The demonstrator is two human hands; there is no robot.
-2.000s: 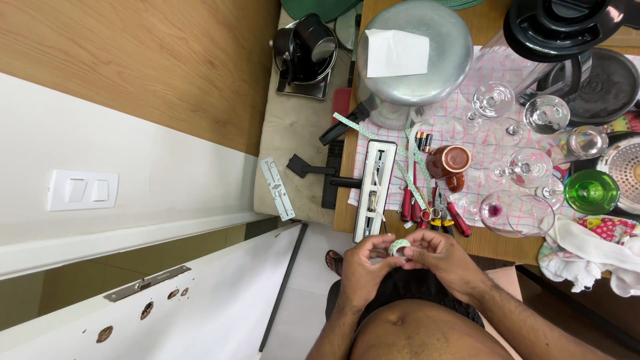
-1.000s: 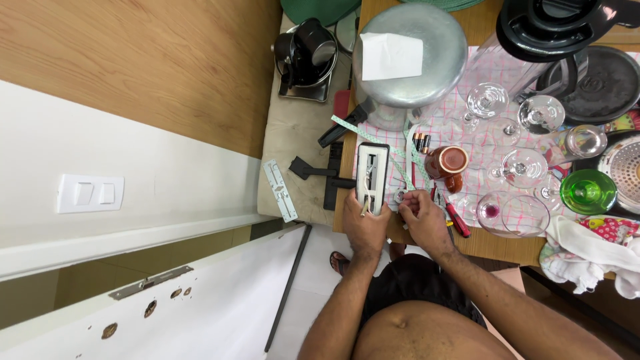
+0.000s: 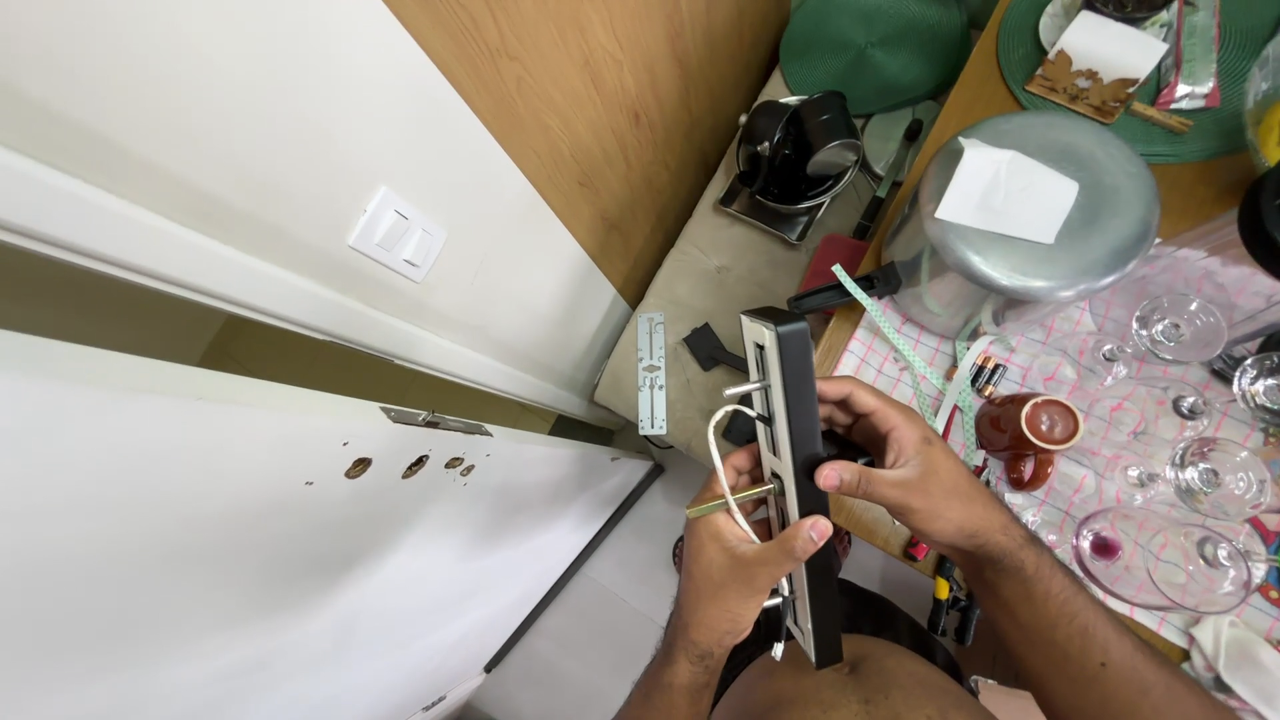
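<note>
Both hands hold a black door lock unit (image 3: 812, 440) on edge, its long side running up and down the view. My left hand (image 3: 725, 560) grips the lower part, thumb on the edge and fingers behind. My right hand (image 3: 890, 470) holds the other side around the middle, where a black handle partly shows. From the pale back face stick out a brass-coloured spindle (image 3: 733, 499), metal posts and a white cable (image 3: 716, 455) with a small connector at its lower end. A metal mounting plate (image 3: 651, 373) lies on the beige cushion to the left.
A white door (image 3: 250, 540) with several drilled holes and a latch plate (image 3: 437, 420) stands at left, beside a light switch (image 3: 398, 234). On the table are a large metal pot (image 3: 1050, 220), upturned glasses (image 3: 1180, 330), a brown mug (image 3: 1010, 430), batteries and pliers (image 3: 942, 600). Pans sit on the cushion.
The lock unit has been lifted from the table edge and turned on its side, now in both hands. My right hand has moved onto it. The view has swung toward the door.
</note>
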